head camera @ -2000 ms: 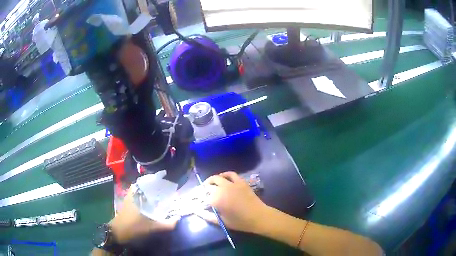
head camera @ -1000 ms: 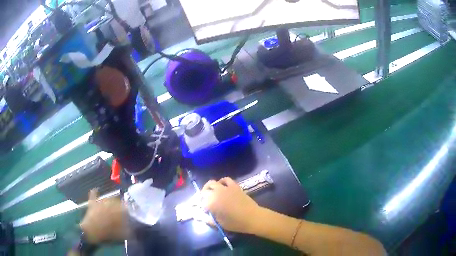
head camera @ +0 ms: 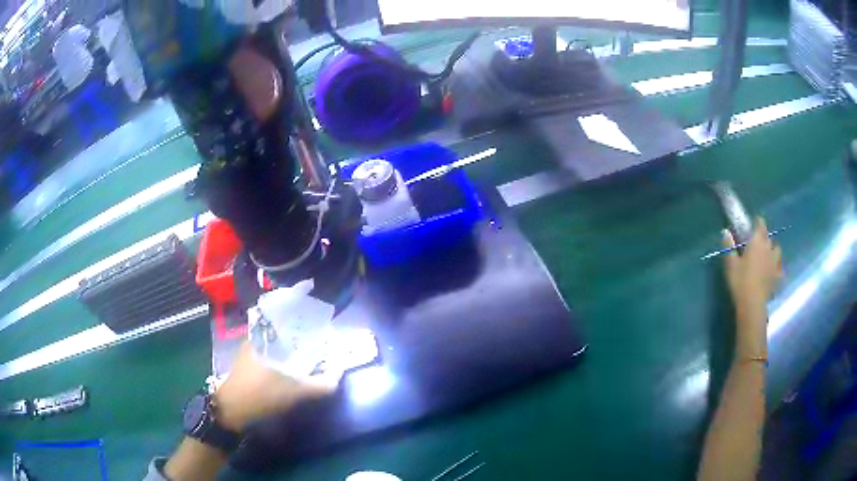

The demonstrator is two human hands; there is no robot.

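My left hand [head camera: 268,387], wearing a black watch, is at the lit spot under the microscope [head camera: 249,188]. Its fingers close on a silver-grey module [head camera: 355,348], glaring and blurred, beside a crumpled white wipe [head camera: 296,315]. My right hand [head camera: 755,268] is far out over the green bench at the right. It holds a slim silver module [head camera: 733,209] pointing away from me, with the thin brush [head camera: 724,251] crosswise in the fingers.
Behind the black mat [head camera: 479,329] are a blue bin [head camera: 423,246] with a pale bottle and a red bin [head camera: 218,258]. A ribbed grey block [head camera: 141,287] and modules [head camera: 61,402] lie left. Tweezers [head camera: 458,467] and a white oval object [head camera: 373,476] are at the front edge.
My right hand has moved from the mat to the far right with a module and the brush. My left hand reached left, then came back under the microscope; the left row of modules is shorter.
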